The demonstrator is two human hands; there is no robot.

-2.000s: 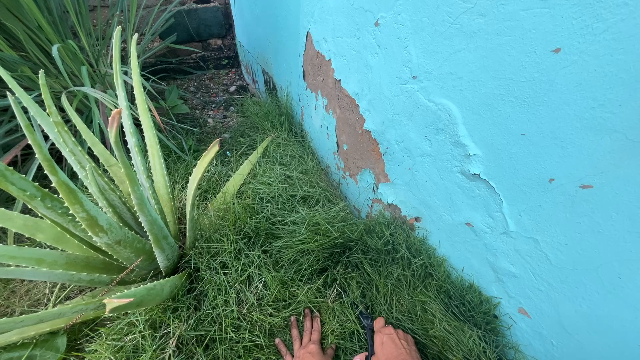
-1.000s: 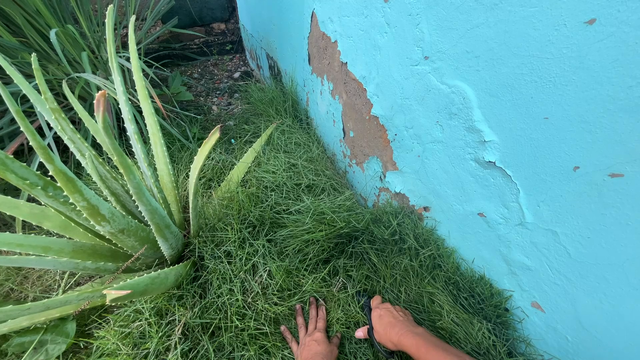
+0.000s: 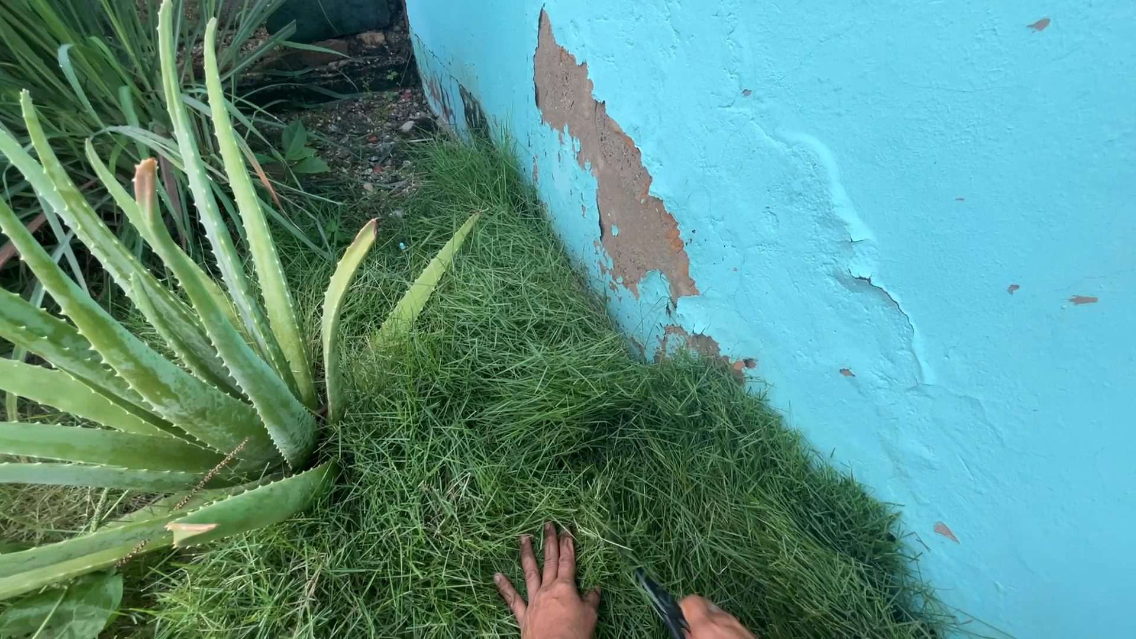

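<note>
Fingers spread, my left hand (image 3: pixel 552 590) lies palm down on the long green grass (image 3: pixel 497 426) at the bottom of the view, with nothing seen in it. To its right, my right hand (image 3: pixel 710 619) is closed around a black-handled tool (image 3: pixel 658 602), partly cut off by the bottom edge. The tool's dark part points up and to the left into the grass. Its far end is thin and hard to make out among the blades, so its kind cannot be told.
A large aloe plant (image 3: pixel 204 390) with toothed leaves spreads on the left. A turquoise wall (image 3: pixel 843 222) with peeling paint borders the grass on the right. Bare gravelly soil (image 3: pixel 373 142) and a clump of long-leaved grass (image 3: pixel 98 80) lie at the back left.
My right hand and the tool have moved lower, toward the bottom edge, since one second ago. My left hand stays spread on the grass.
</note>
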